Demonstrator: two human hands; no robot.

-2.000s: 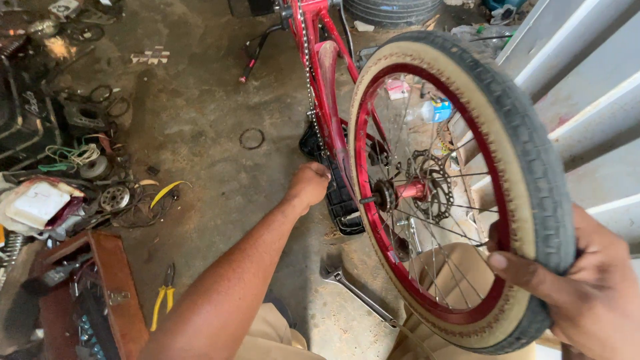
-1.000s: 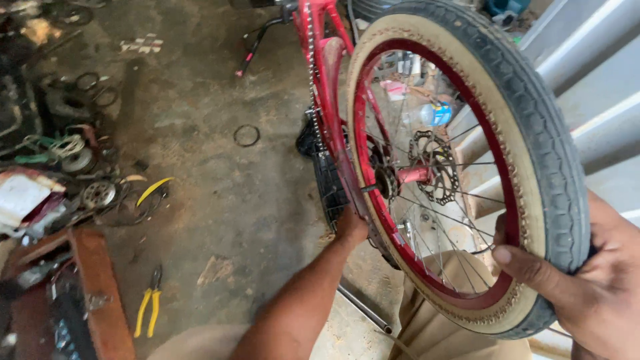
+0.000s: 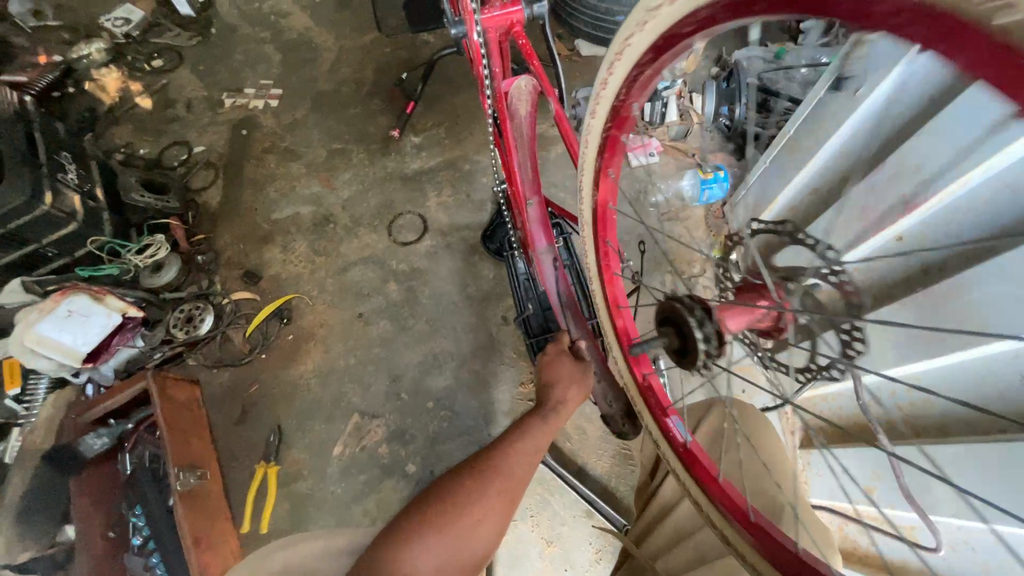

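Note:
My left hand (image 3: 564,374) is closed at the rear end of the red bicycle frame (image 3: 504,120), beside the long red mudguard (image 3: 544,240) and above a black rear rack (image 3: 532,308). To its right stands a loose bicycle wheel with a red rim (image 3: 620,280), a cream sidewall, a sprocket (image 3: 688,332) and a disc brake rotor (image 3: 832,304). A chain (image 3: 486,88) hangs along the frame. My right hand is out of view. Under my left forearm lies a metal wrench or bar (image 3: 588,492), partly hidden.
Yellow-handled pliers (image 3: 262,488) lie on the concrete floor near a wooden toolbox (image 3: 192,472). Loose parts and cords (image 3: 136,252) clutter the left side. A black ring (image 3: 408,228) lies mid-floor. Corrugated metal sheeting (image 3: 920,200), a plastic bottle (image 3: 704,186) and a tyre (image 3: 588,20) are at the right.
The wheel has come up and to the right, away from the frame's rear end, showing more of the mudguard. My right hand, on the tyre before, has left the view.

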